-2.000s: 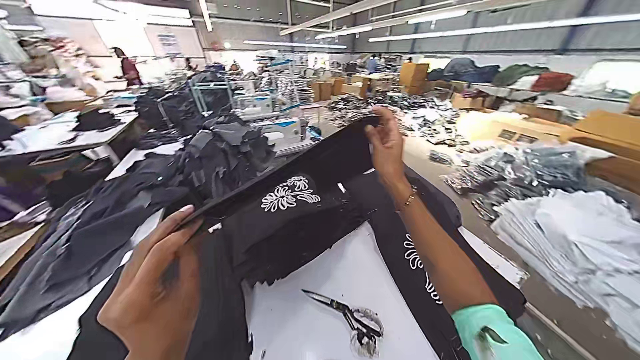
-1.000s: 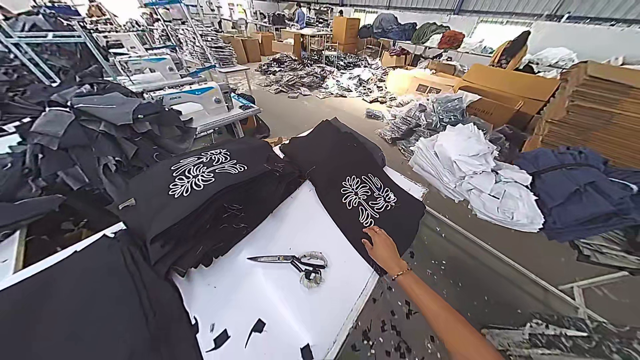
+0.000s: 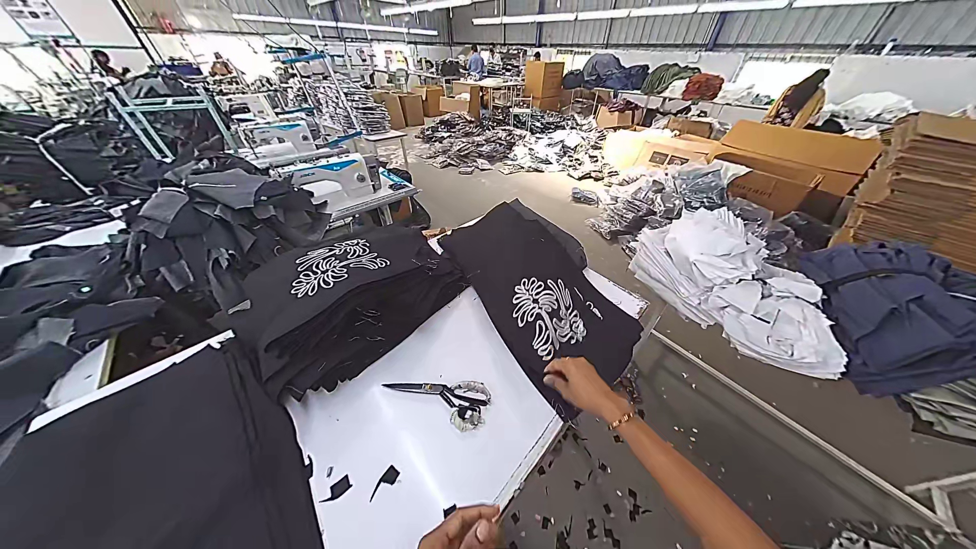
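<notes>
My right hand (image 3: 583, 389), with a bracelet at the wrist, has its fingers bent at the near edge of a black fabric panel (image 3: 496, 252) with white floral embroidery; whether it pinches the cloth is unclear. At the bottom edge, my left hand (image 3: 461, 528) is partly in view by the table's corner, its grip unclear. Fabric shears (image 3: 438, 390) with wrapped handles lie on the white tabletop (image 3: 396, 435). A stack of black embroidered panels (image 3: 343, 305) is left of the shears. Plain black fabric (image 3: 152, 450) covers the near left.
Small black scraps (image 3: 386, 479) lie on the table, more on the floor. Beyond the left stack are heaped dark cloth pieces (image 3: 221, 221) and a sewing machine (image 3: 332, 175). White cloth (image 3: 732, 282), navy cloth (image 3: 900, 305) and cardboard boxes (image 3: 801, 156) stand to the right.
Two seconds ago both hands held up a black panel; a second ago my right hand was at the right-hand embroidered panel, where it remains. My left hand has come into view at the bottom.
</notes>
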